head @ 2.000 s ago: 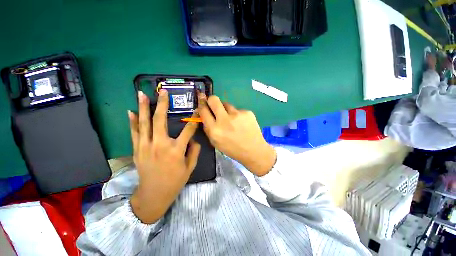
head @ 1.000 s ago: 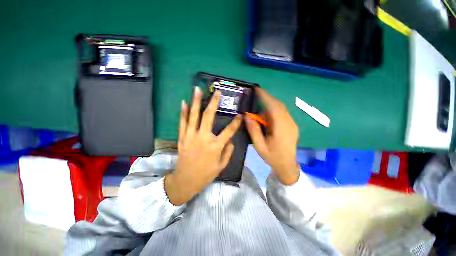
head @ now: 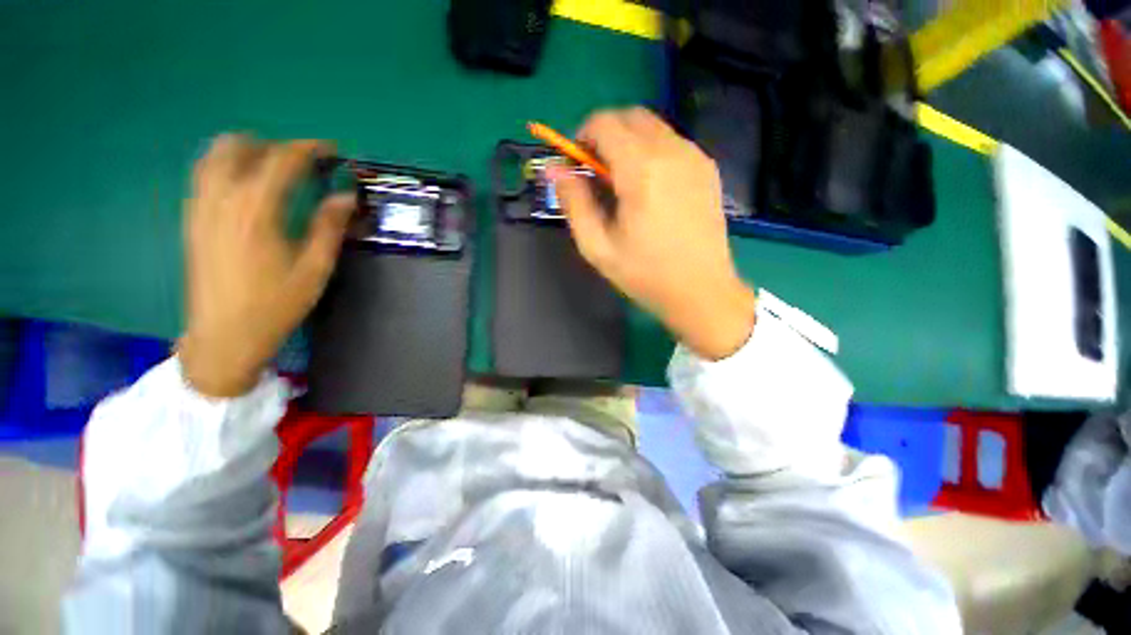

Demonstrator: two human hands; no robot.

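Note:
Two black phone case housings lie side by side on the green mat, the left housing (head: 391,329) and the right housing (head: 554,298). Each has an electronic module in its top recess; the left module (head: 404,220) shows a bright label. My left hand (head: 254,248), blurred, is at the left housing's top left corner, thumb and fingers apart; whether it touches is unclear. My right hand (head: 657,223) holds the orange stick (head: 564,145), pointing up-left, above the right housing's top, and partly hides its module (head: 543,186).
A blue tray (head: 819,233) of black parts stands at the upper right. A black part (head: 499,34) lies at the top. A white strip (head: 798,321) lies beside my right sleeve. A phone (head: 1086,295) rests on a white board (head: 1032,273) at the right.
My left hand has left the right housing and moved to the left one. My right hand has lifted with the stick. The two housings are now closer together. The view has shifted.

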